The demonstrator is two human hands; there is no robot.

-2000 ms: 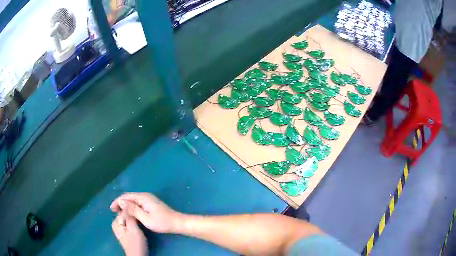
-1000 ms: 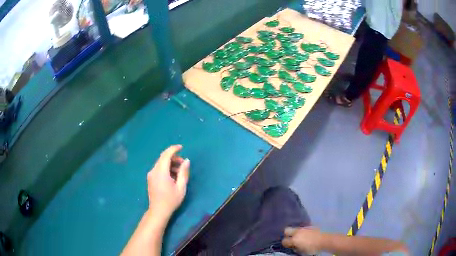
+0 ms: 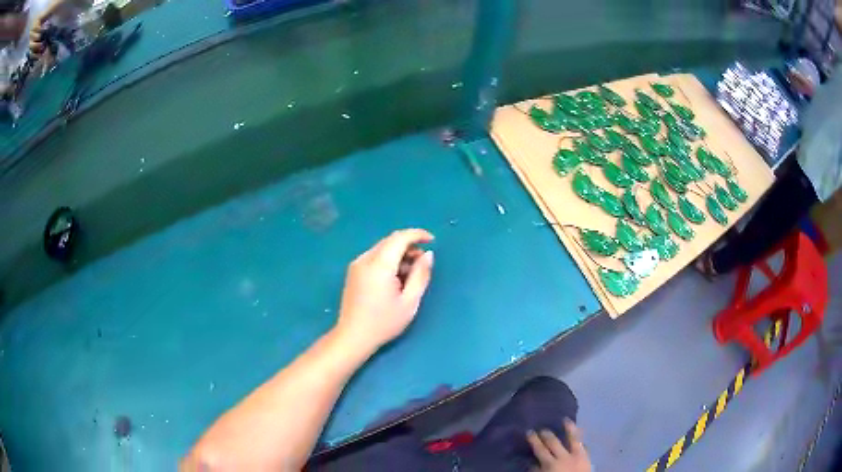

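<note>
My left hand [image 3: 386,288] rests on the blue-green table mat [image 3: 277,277], fingers curled with a gap between thumb and fingertips, and nothing shows in it. My right hand [image 3: 559,450] lies on my thigh at the bottom edge, partly cut off, fingers a little apart and empty. Many green circuit boards [image 3: 613,173] with thin wires cover the tan cardboard sheet [image 3: 565,221] to the right of the mat. A thin tool with a green grip [image 3: 474,162] lies beside the sheet's left edge.
A round black housing [image 3: 61,234] stands on the dark green strip [image 3: 277,111] at far left. A teal post [image 3: 487,64] rises behind the table. A red stool [image 3: 780,293], a person's sleeve [image 3: 822,138] and yellow-black floor tape [image 3: 711,415] are at the right.
My hands were together over the mat, then parted; my right hand went down to my thigh. The view has since turned left, so the cardboard sheet appears further right.
</note>
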